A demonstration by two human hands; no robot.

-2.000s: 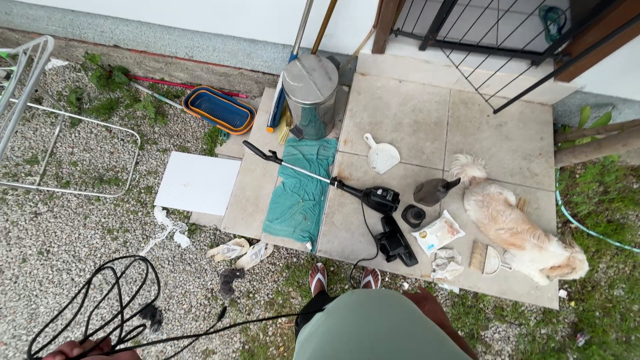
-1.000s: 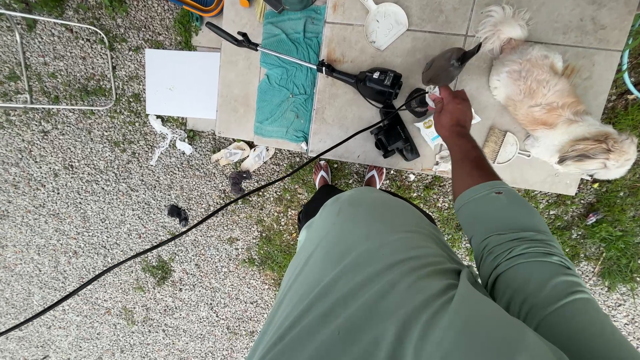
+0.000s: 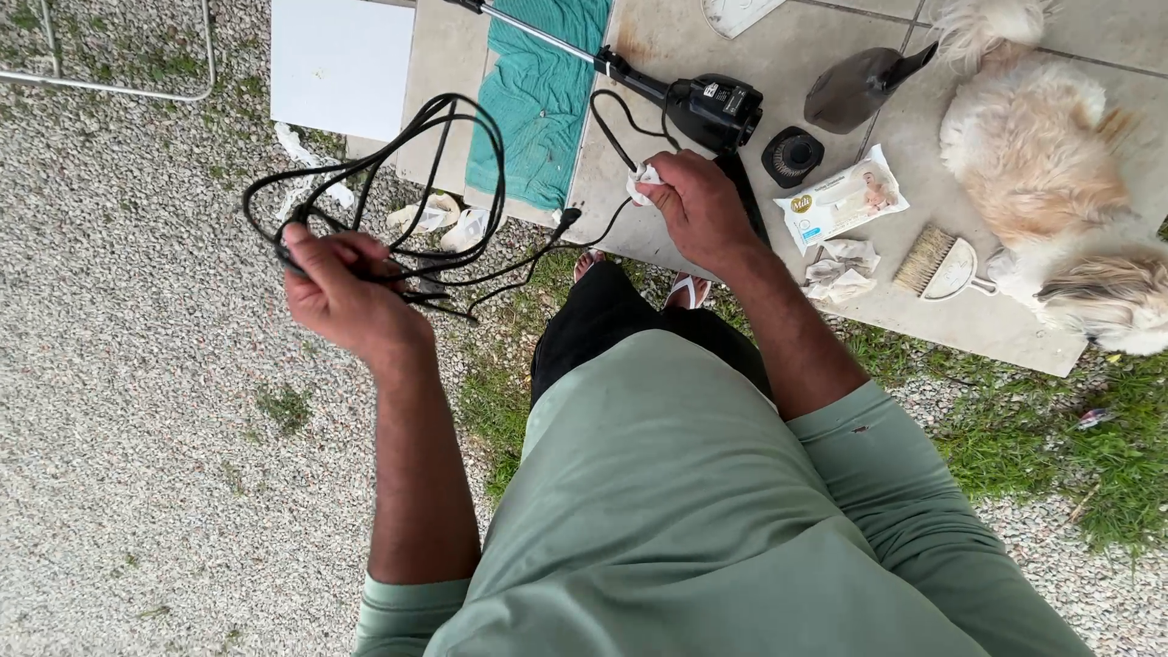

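Loops of black power cord (image 3: 500, 173) hang from my left hand (image 3: 342, 283), which is closed around the coil at the left. My right hand (image 3: 698, 205) pinches a crumpled white wipe (image 3: 644, 182) around the cord, near the stick vacuum cleaner's body (image 3: 716, 109). The cord's plug (image 3: 569, 217) dangles between the two hands. Right of my right hand lie a black round filter part (image 3: 792, 156), a dark translucent dust container (image 3: 850, 89), and a pack of wet wipes (image 3: 844, 199). A black part is partly hidden behind my right hand.
A dog (image 3: 1040, 155) lies on the tiles at the right, beside a hand brush (image 3: 940, 265) and used wipes (image 3: 841, 270). A teal towel (image 3: 534, 109), a white board (image 3: 342, 64) and sandals (image 3: 447, 224) are ahead. A metal rack (image 3: 128, 89) stands upper left.
My left hand, out of view one second ago, now holds the coiled cord. My right hand with the wipe has moved left, away from the dust container.
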